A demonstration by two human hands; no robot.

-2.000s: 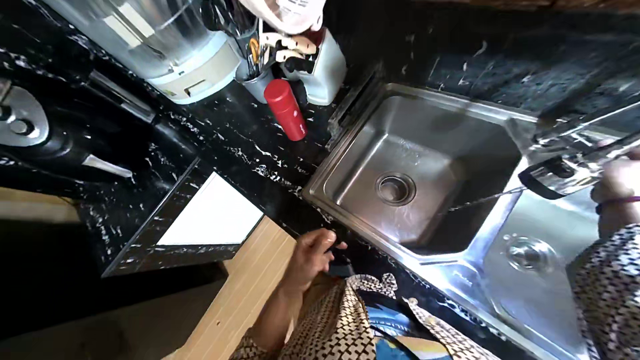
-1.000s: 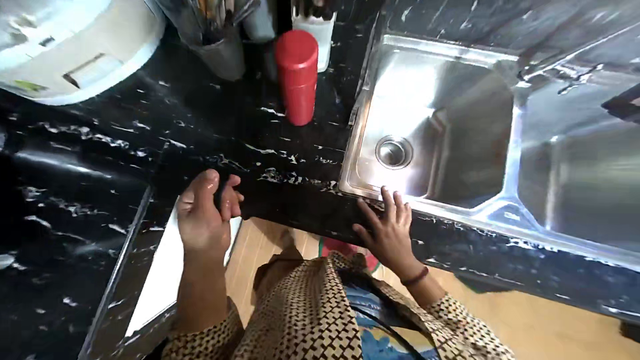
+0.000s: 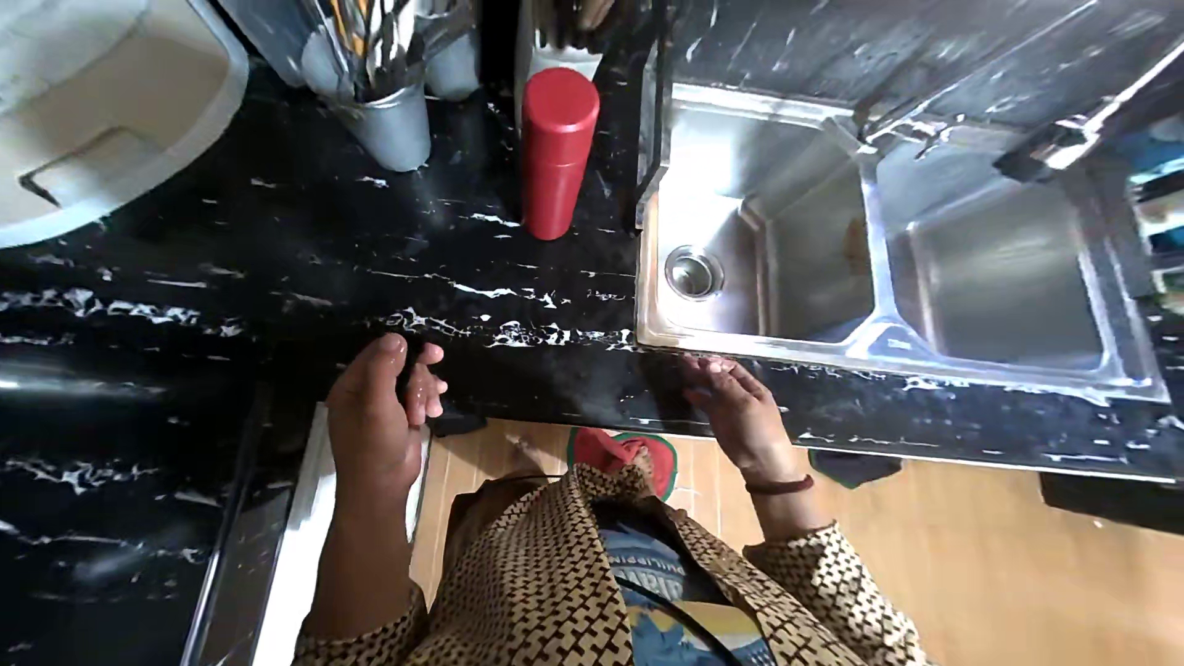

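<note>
My left hand (image 3: pixel 381 407) is held over the front part of the black marbled countertop (image 3: pixel 444 231), its fingers loosely curled and apart, with nothing visible in it. My right hand (image 3: pixel 738 407), a dark band at its wrist, is at the counter's front edge just below the rim of the stainless steel double-bowl sink (image 3: pixel 758 348). It holds nothing that I can see, and its fingers are partly bent. Beyond and between the hands stands a red bottle (image 3: pixel 558 153). The sink's left bowl has a round drain (image 3: pixel 694 273); a faucet (image 3: pixel 911 134) sits at the back.
Utensils stand in a grey cup (image 3: pixel 393 125) at the back left. A large white appliance (image 3: pixel 111 129) is at the far left. A white holder (image 3: pixel 564 60) with handles is behind the bottle. The wooden floor (image 3: pixel 980 536) shows below the counter edge.
My right hand has come from the faucet at the right to the counter's front edge, left of where it was. My left hand stays loosely curled. The view has shifted strongly.
</note>
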